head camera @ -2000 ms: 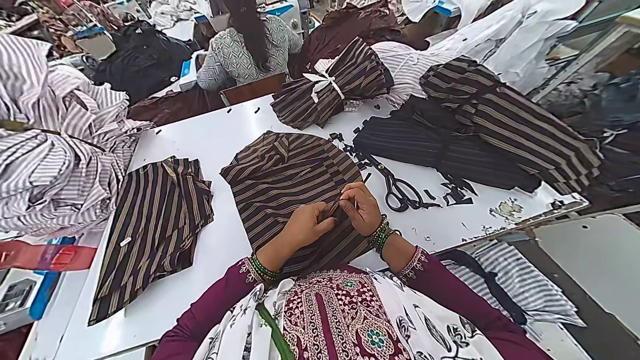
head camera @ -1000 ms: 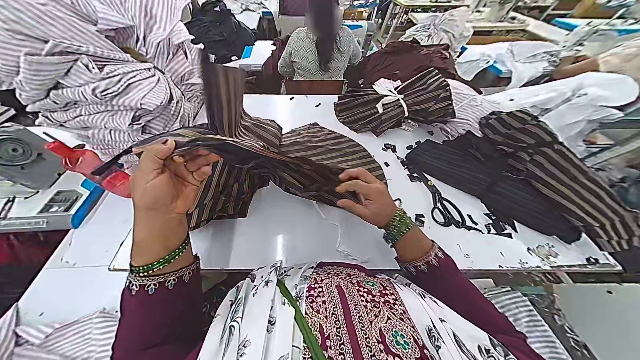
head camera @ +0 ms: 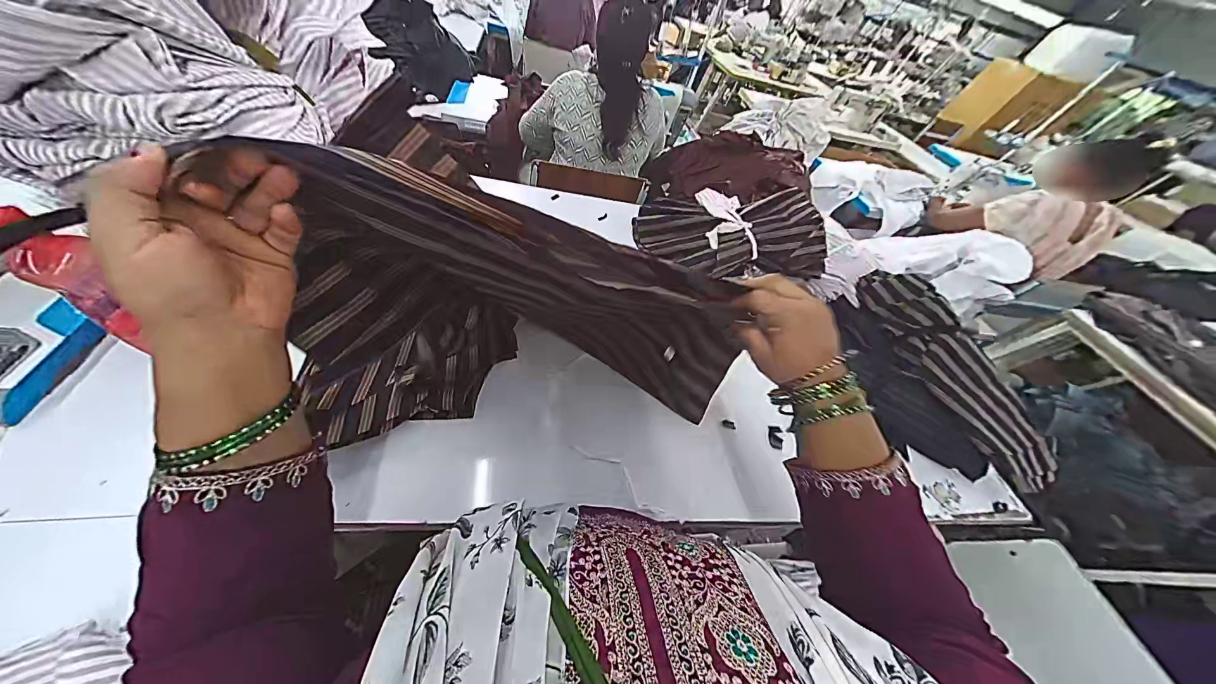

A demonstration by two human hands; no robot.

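A dark brown striped fabric piece (head camera: 570, 294) is stretched in the air between my hands, over the white table (head camera: 570, 446). At the left, my left hand (head camera: 204, 233) is raised with the fabric's upper edge against its fingers and thumb. My right hand (head camera: 784, 323) pinches the other end at right, lower down. Beneath the raised fabric, at the left of the table, lies more striped fabric (head camera: 408, 380). The scissors are not visible.
A tied striped bundle (head camera: 731, 233) sits at the table's back. Dark striped bundles (head camera: 969, 370) lie at right. Pale striped cloth (head camera: 171, 85) is heaped at back left, near a red object (head camera: 71, 275). One person (head camera: 598, 114) sits ahead; another (head camera: 1073, 209) is at far right.
Two seconds ago both hands were together on the fabric lying on the table. The fabric has since been lifted and spread, and my hands have moved wide apart.
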